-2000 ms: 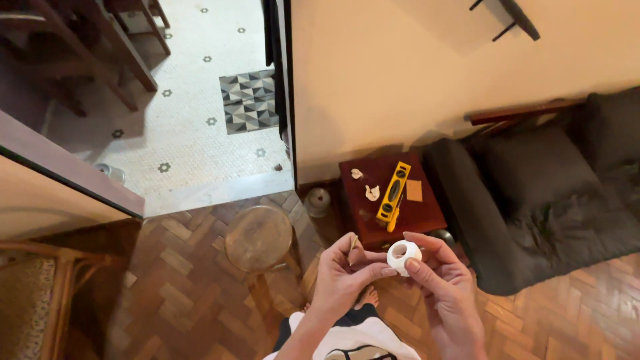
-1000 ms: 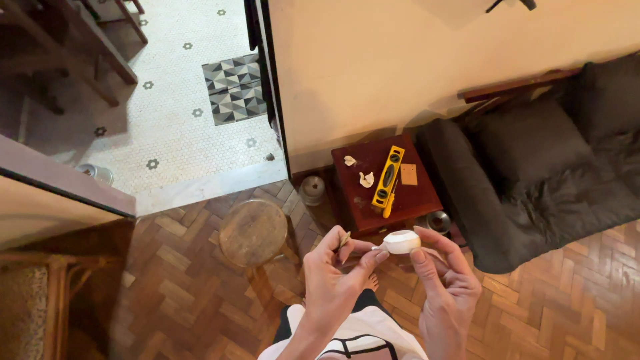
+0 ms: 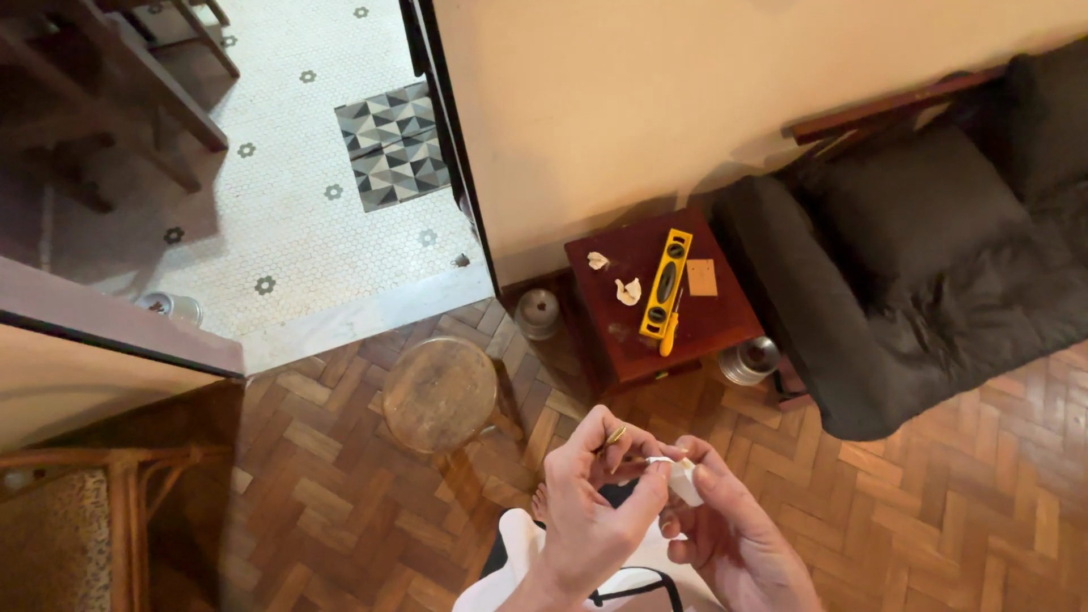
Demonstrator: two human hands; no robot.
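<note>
A small white roll of tape (image 3: 685, 483) is between my hands, low in the middle of the view. My right hand (image 3: 735, 527) grips the roll by its side. My left hand (image 3: 595, 501) pinches the loose white end at the roll's edge, and a small brass-coloured metal piece (image 3: 615, 436) is tucked between its fingers; its exact kind is not clear. Beyond the hands, a yellow spirit level (image 3: 666, 283) and a yellow-handled screwdriver (image 3: 669, 334) lie on a dark red side table (image 3: 629, 355), beside crumpled white scraps (image 3: 628, 291) and a small tan rectangular piece (image 3: 702, 278).
A round wooden stool (image 3: 440, 394) stands left of the hands on the parquet floor. A dark sofa (image 3: 858, 357) is at the right, against the wall. Metal canisters (image 3: 538, 314) sit on both sides of the table. A doorway with a marble threshold (image 3: 374, 325) opens at the upper left.
The roll, held with its hole facing up two seconds ago, is now tilted on its side. My hands have come closer together around it, the left fingers now at its edge.
</note>
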